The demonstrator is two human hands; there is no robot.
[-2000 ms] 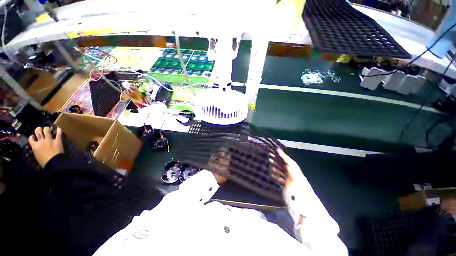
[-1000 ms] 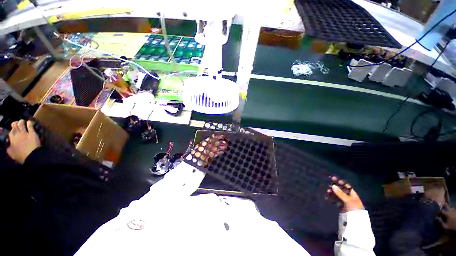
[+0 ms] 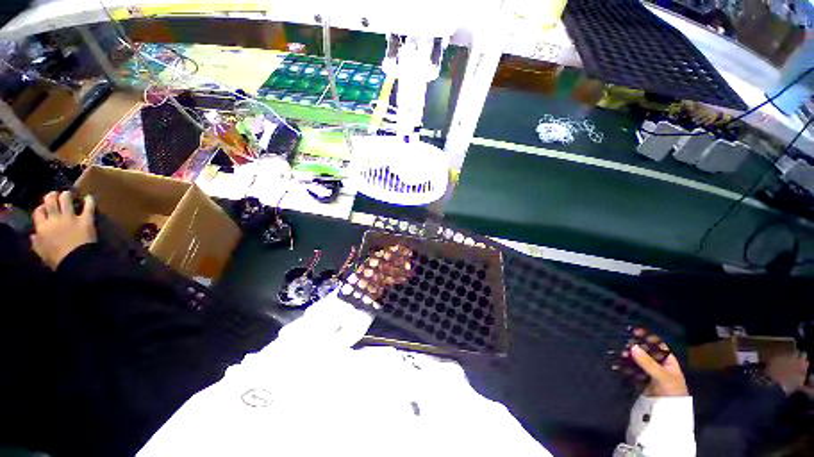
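Note:
A black perforated sheet (image 3: pixel 442 299) with rows of round holes lies over an open carton (image 3: pixel 428 345) directly before me and stretches out to the right. My left hand (image 3: pixel 384 272) is under its left part, with skin showing through the holes. My right hand (image 3: pixel 656 361) grips the sheet's right end, thumb on top; the other fingers show through the holes. The sheet's middle right part is dark and blurred. Two round motor-like units (image 3: pixel 299 287) with reddish leads sit left of the carton.
A neighbour's hand (image 3: pixel 64 228) is beside an open carton (image 3: pixel 192 228) at left. A white fan (image 3: pixel 402 170) stands beyond my carton. Another perforated sheet (image 3: pixel 652 58) hangs over the upper shelf. At far right are a carton (image 3: pixel 714 354) and another person's hand (image 3: pixel 787 370).
Since two seconds ago, the sheet has been spread out flat and my right hand has moved right with its end. Since one second ago, the view has shifted slightly and my hands hold similar places.

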